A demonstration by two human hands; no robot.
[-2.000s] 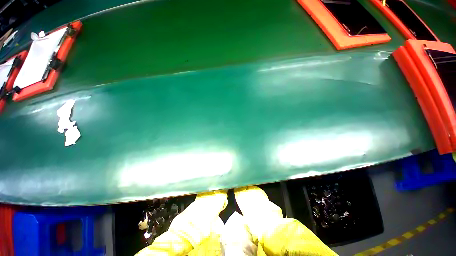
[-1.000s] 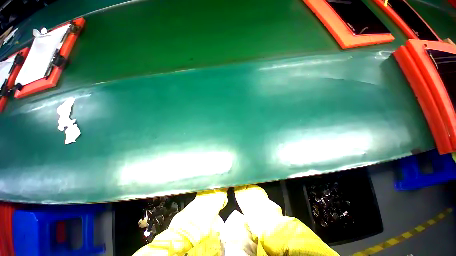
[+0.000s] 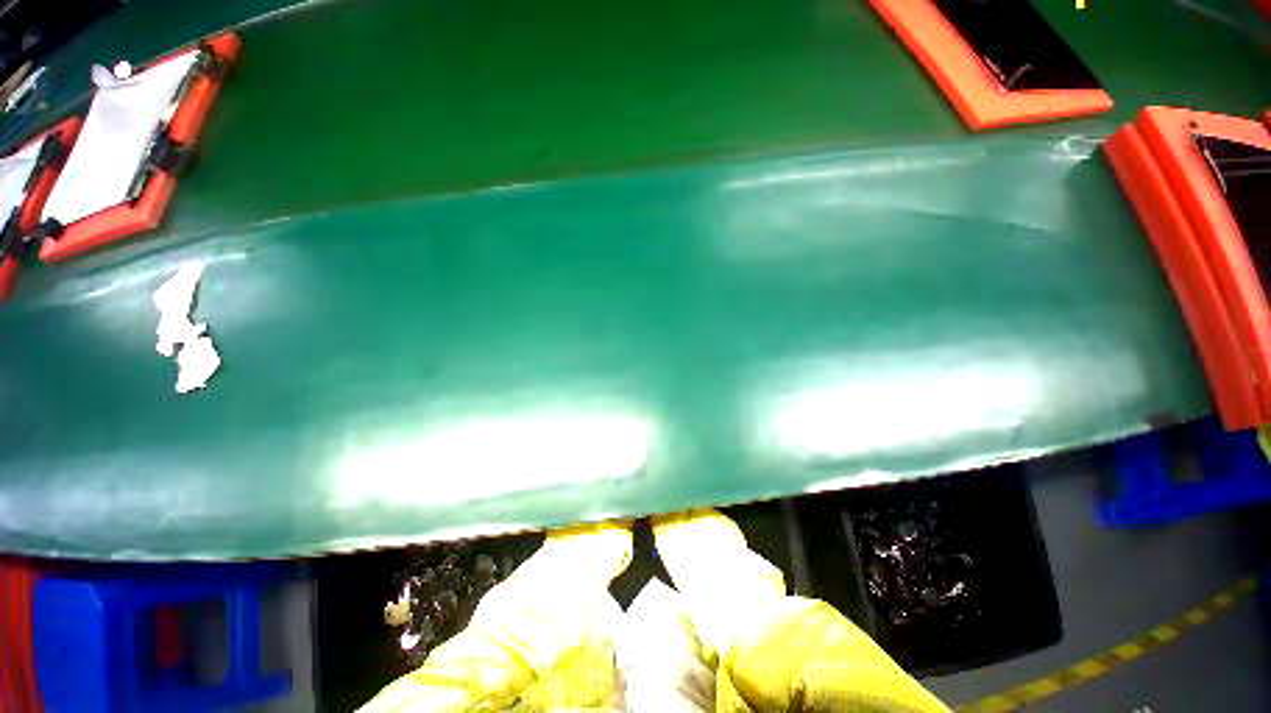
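Neither of my hands shows. Two yellow sleeves reach up from the bottom to the bench's near edge; anything beyond them is hidden under it. A small white item lies between them. The green bench spreads in front. At the upper right, a glossy black screen panel lies in an orange foam tray. Stacked orange trays with a black screen panel stand at the right edge. At the upper left, a white clamped panel with black clips lies in an orange tray.
A second clamped panel is cut off at the left edge. A torn paper scrap lies on the bench's left part. Below the bench are black parts bins with shiny pieces, blue stools on both sides and yellow-black floor tape.
The upper-right screen tray has shifted slightly right and up, and the narrow screen tray beside it has left the view. The clamped panels sit slightly higher. The sleeves have hardly moved.
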